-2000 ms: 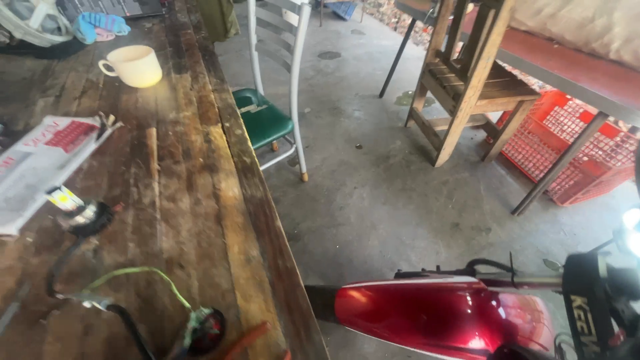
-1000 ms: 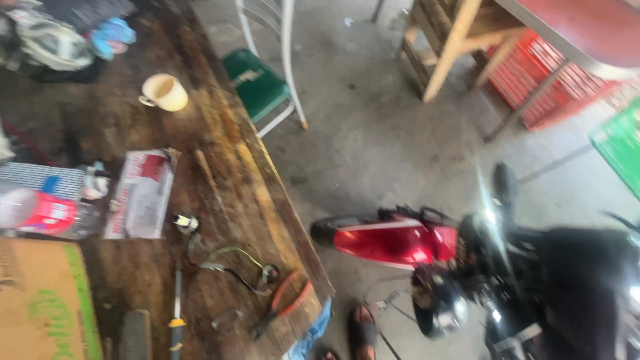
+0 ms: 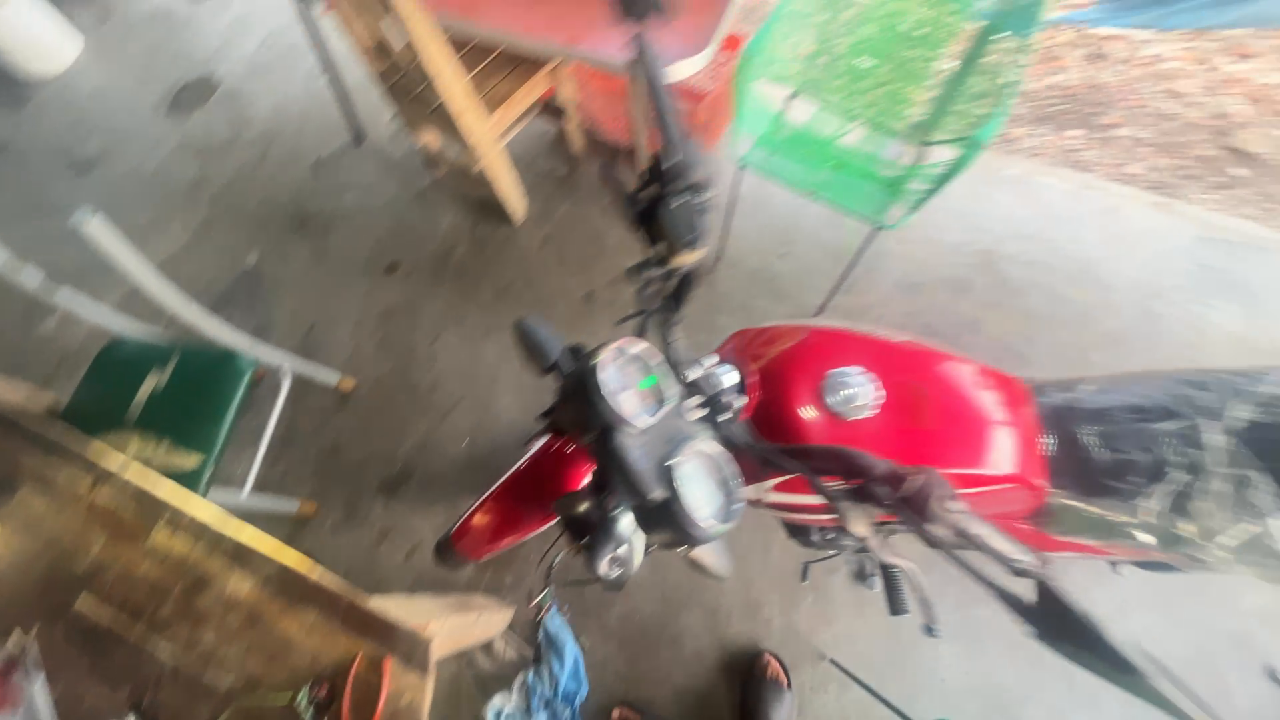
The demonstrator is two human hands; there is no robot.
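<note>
Neither my left hand nor my right hand is in view. A motorcycle with a red fuel tank (image 3: 900, 410) stands in the middle and right of the head view. Its round gauges (image 3: 637, 383) face up, one with a small green light, and the red front fender (image 3: 525, 500) points toward the wooden table (image 3: 250, 560) at the lower left. Part of an orange-handled tool (image 3: 367, 685) lies at the table's near corner. A blue cloth (image 3: 555, 665) hangs below the front of the motorcycle. The picture is blurred.
A green-seated metal chair (image 3: 160, 400) stands beside the table. Beyond the motorcycle are a wooden stool (image 3: 480, 110), a red-topped table (image 3: 590, 30) and a green mesh chair (image 3: 840, 130). A foot in a sandal (image 3: 770, 685) shows at the bottom edge.
The view has swung right, from the table to the motorcycle. The cup, cardboard box and screwdriver seen on the table earlier are out of view.
</note>
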